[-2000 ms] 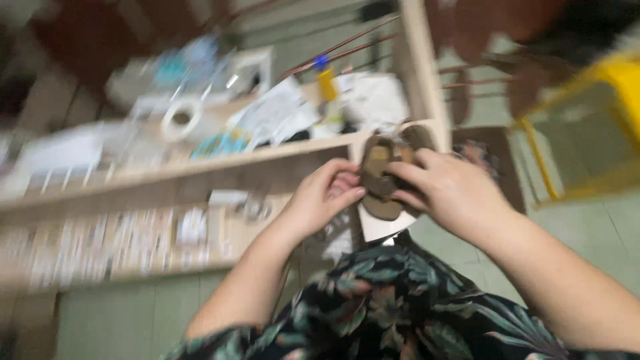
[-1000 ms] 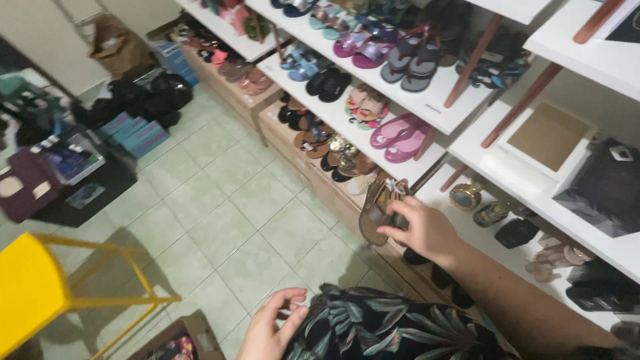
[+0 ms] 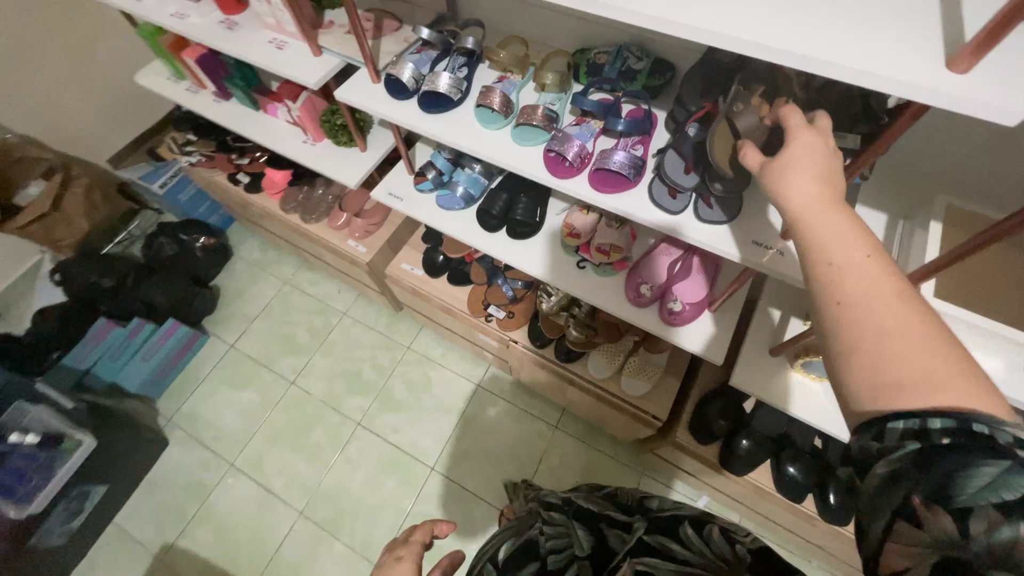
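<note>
My right hand [image 3: 800,164] reaches to the upper white shelf and holds a brown sandal [image 3: 730,132], probably a pair; they overlap and blur. Just left of and below it are grey-and-black flip-flop sandals [image 3: 680,172]. Farther left on the same shelf stand magenta sandals with glitter straps [image 3: 600,148], mint sandals [image 3: 524,100] and navy sandals [image 3: 436,68]. At the bottom edge, my left hand [image 3: 420,550] is partly in view, fingers apart, with nothing seen in it.
Below are pink slip-on shoes [image 3: 674,284], black slides [image 3: 514,206] and a wooden drawer unit [image 3: 592,396] bearing more shoes. Reddish rods [image 3: 888,144] stand beside my right forearm. Black bags [image 3: 144,268] and teal boxes [image 3: 144,356] lie on the tiled floor [image 3: 336,432] at left.
The view has swung from a cluttered desk to the shoe shelves. Both hands were at the brown sandals at first; now only my right hand holds them, raised among the shoes on the upper shelf.
</note>
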